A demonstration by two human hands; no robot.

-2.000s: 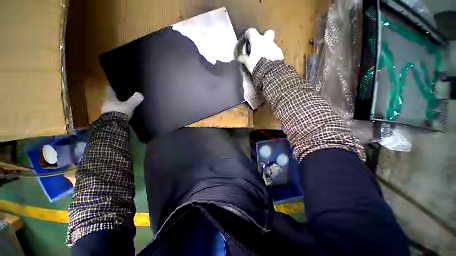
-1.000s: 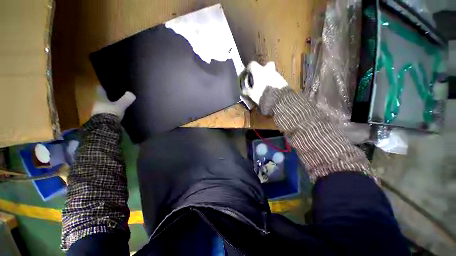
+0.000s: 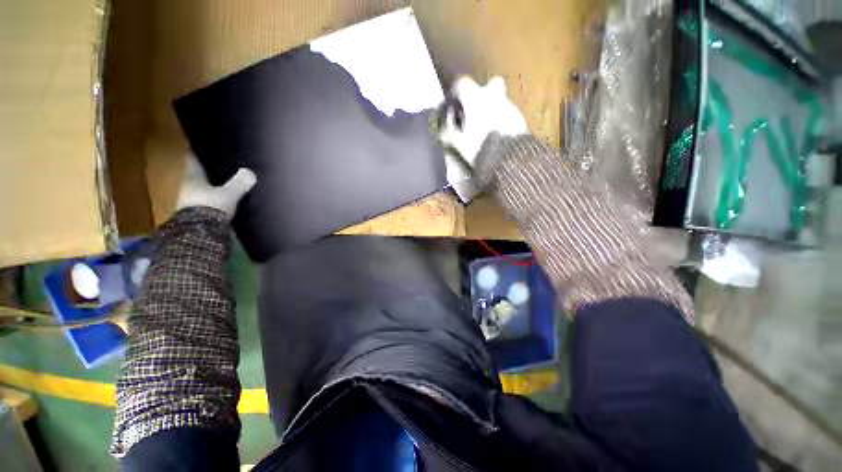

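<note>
A black coated panel [image 3: 309,152] lies tilted on the cardboard-covered bench [image 3: 517,46], with a ragged silver-white patch at its upper right and along its right end. My left hand [image 3: 217,191], in a white glove, grips the panel's left edge with the thumb on top. My right hand [image 3: 482,115], in a white glove, is closed around a small dark rounded tool [image 3: 452,115] at the panel's right edge. Most of the tool is hidden by the hand, so its exact kind cannot be told.
A large open carton [image 3: 51,129] stands at left. Blue bins [image 3: 545,323] with pale discs sit below the bench at right and at lower left [image 3: 97,343]. A thin red hose [image 3: 503,255] hangs by the right bin. A framed panel [image 3: 748,138] and clear plastic [image 3: 623,111] are at right.
My right hand with the tool moved down along the panel's right edge, then partly back up. The panel and my left hand shifted left, then slightly back right.
</note>
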